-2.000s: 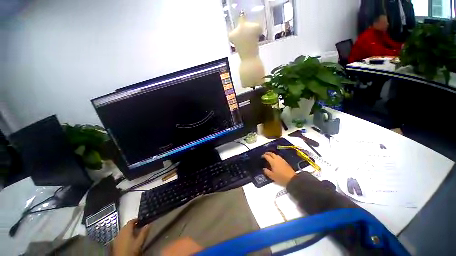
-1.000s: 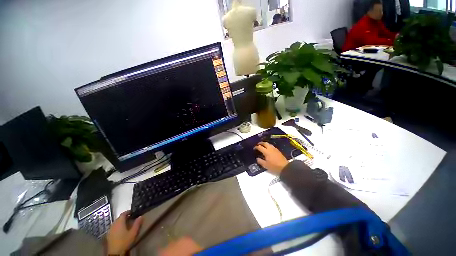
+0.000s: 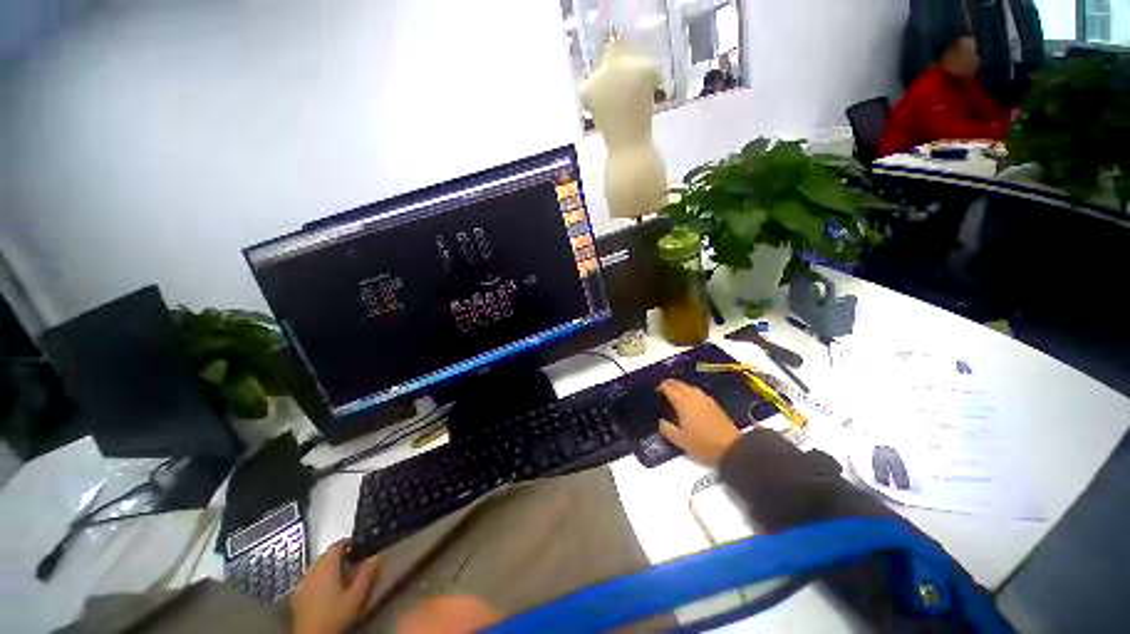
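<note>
My right hand (image 3: 700, 424) lies curved over the mouse on the dark mouse pad (image 3: 654, 453); the palm hides most of the mouse. The monitor (image 3: 434, 285) shows groups of small white and red outlines on black. The black keyboard (image 3: 496, 464) lies in front of it. The grey-brown cloth (image 3: 533, 539) lies over the desk edge and the keyboard's near side. My left hand (image 3: 332, 594) is at the cloth's left edge, near the keyboard's left end, fingers bent on the cloth and partly cut off below. A blurred skin-coloured shape shows at the bottom middle; I cannot tell what it is.
A calculator (image 3: 267, 557) lies left of my left hand. A yellow-handled tool (image 3: 762, 390), a bottle (image 3: 682, 291) and a plant (image 3: 775, 211) stand or lie beyond the mouse pad. Printed sheets (image 3: 954, 434) lie at right. A blue curved frame (image 3: 744, 557) crosses the lower right. A person in red sits behind.
The screen went from one curved outline to scattered marks, then to several groups of small outlines. The view shifted and came back. Both hands stay in nearly the same places.
</note>
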